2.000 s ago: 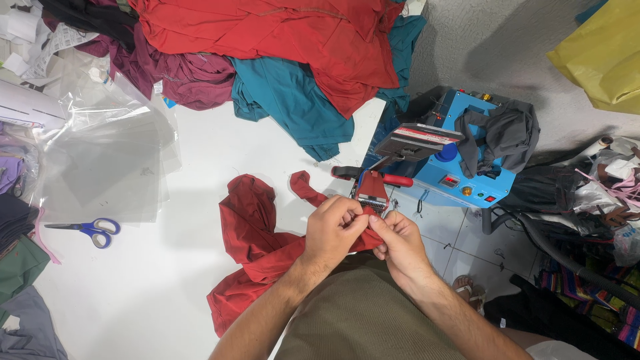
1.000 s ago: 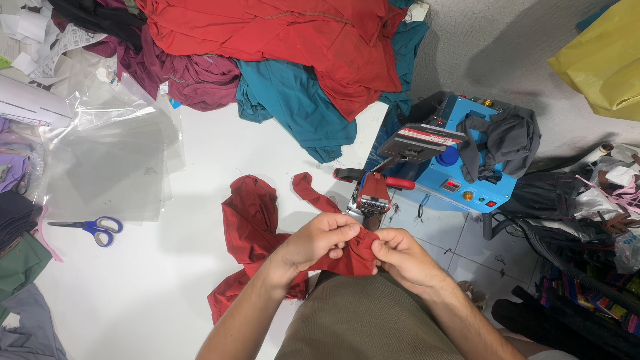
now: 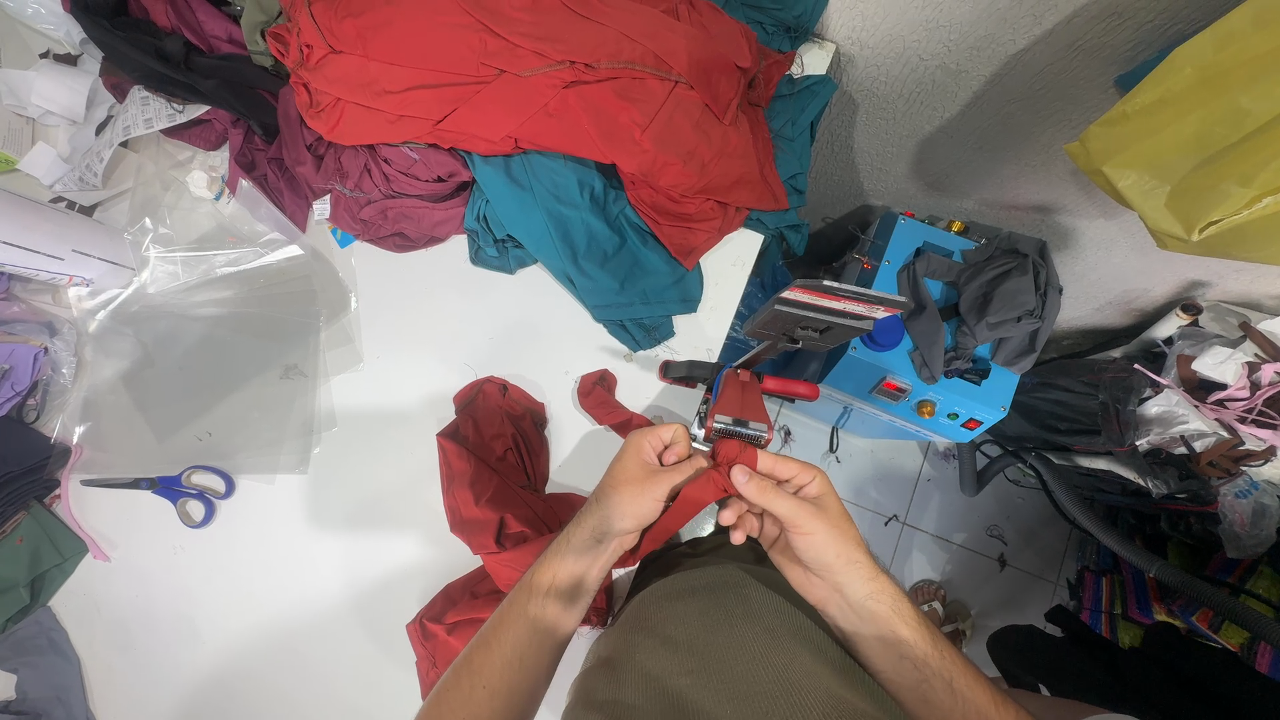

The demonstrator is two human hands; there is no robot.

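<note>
A dark red garment (image 3: pixel 497 470) lies bunched on the white table, and a narrow part of it runs up between my hands. My left hand (image 3: pixel 645 485) pinches the red fabric between thumb and curled fingers. Close on its right, my right hand (image 3: pixel 790 505) holds the same fabric between thumb and fingertips. The cloth between them touches the toothed metal front of a red hand-held trimming tool (image 3: pixel 741 405), which is mounted at the table edge with its red handle pointing right. What the fingertips cover of the cloth is hidden.
Piled red (image 3: pixel 530 90), teal (image 3: pixel 590 240) and maroon garments (image 3: pixel 370 190) lie at the back. Clear plastic bags (image 3: pixel 200 370) and blue-handled scissors (image 3: pixel 185 492) rest at left. A blue machine (image 3: pixel 900 385) with dark grey cloth (image 3: pixel 1005 300) on top stands at right, its hose (image 3: pixel 1110 540) trailing below.
Both hands have shifted the red fabric; it is now drawn up against the front of the tool. The right hand's fingers have spread somewhat. The garment on the table has hardly moved.
</note>
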